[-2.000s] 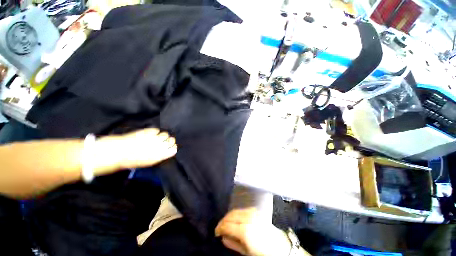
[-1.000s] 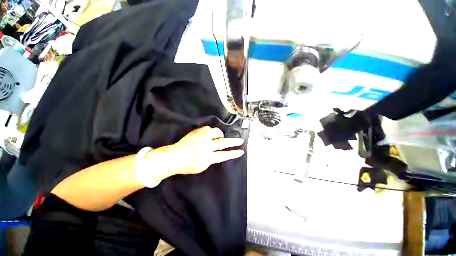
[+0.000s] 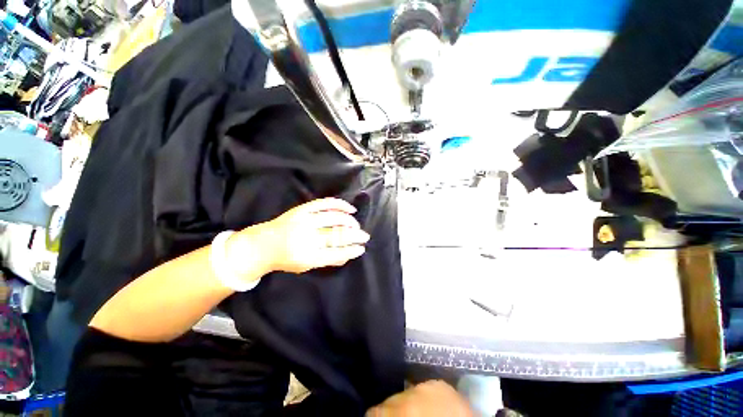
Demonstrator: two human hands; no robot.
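Observation:
A large black cloth lies over the table left of the needle and hangs over the front edge. Its right edge runs from the presser foot towards me. The white sewing machine head with a blue stripe stands above and right. My left hand, with a white band at the wrist, lies flat on the cloth, just front-left of the presser foot, fingers slightly apart. My right hand is at the bottom edge, partly cut off, beside the cloth's lower edge; its fingertips are hidden.
Black scraps and black-handled snips lie right of the needle. A brown-rimmed box is at the right. A measuring tape runs along the front edge. A clear plastic bag is at the upper right. A thread crosses the table.
The view has shifted closer to the machine. My left hand has slid slightly back from the presser foot. My right hand, out of view one second ago, shows at the bottom edge.

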